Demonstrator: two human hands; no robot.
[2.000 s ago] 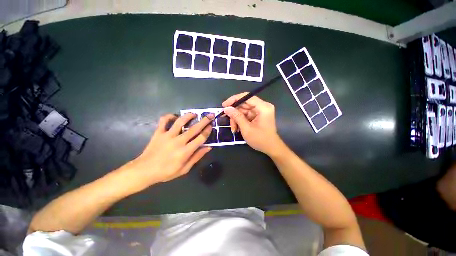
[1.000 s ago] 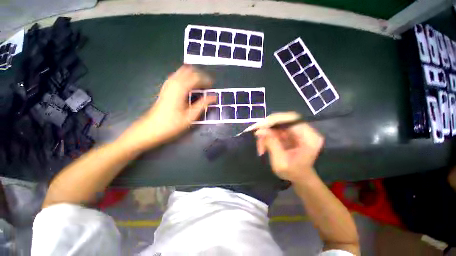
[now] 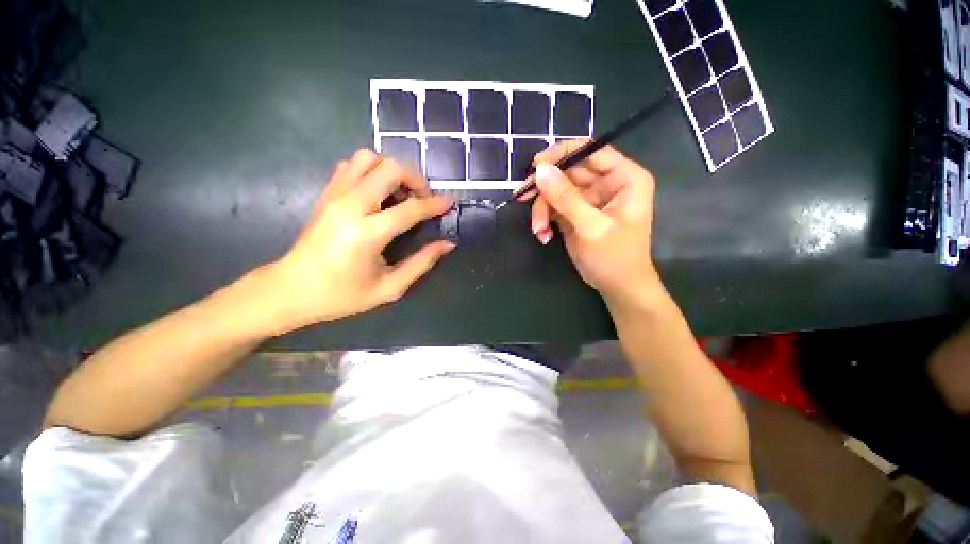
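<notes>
A small black plastic part (image 3: 475, 220) lies on the dark green bench, hard to make out. My left hand (image 3: 367, 236) holds its left side between thumb and fingers. My right hand (image 3: 596, 207) holds dark tweezers (image 3: 617, 132) like a pencil, with the tip at the part's upper right edge. Whether a sticker is at the tip I cannot tell. A white sticker sheet with black squares (image 3: 487, 111) lies just behind my hands, its lower corners partly covered by my fingers.
A second sticker sheet (image 3: 714, 80) lies slanted at the upper right. The edge of another sheet (image 3: 564, 5) shows at the top. A pile of black parts (image 3: 64, 181) is at the left. A tray with white pieces (image 3: 950, 128) and a person's arm (image 3: 954, 372) are at the right.
The view has shifted, so the sheets sit higher in the picture. My left hand has come from the sheet to the black part. My right hand has brought the tweezers' tip to the part.
</notes>
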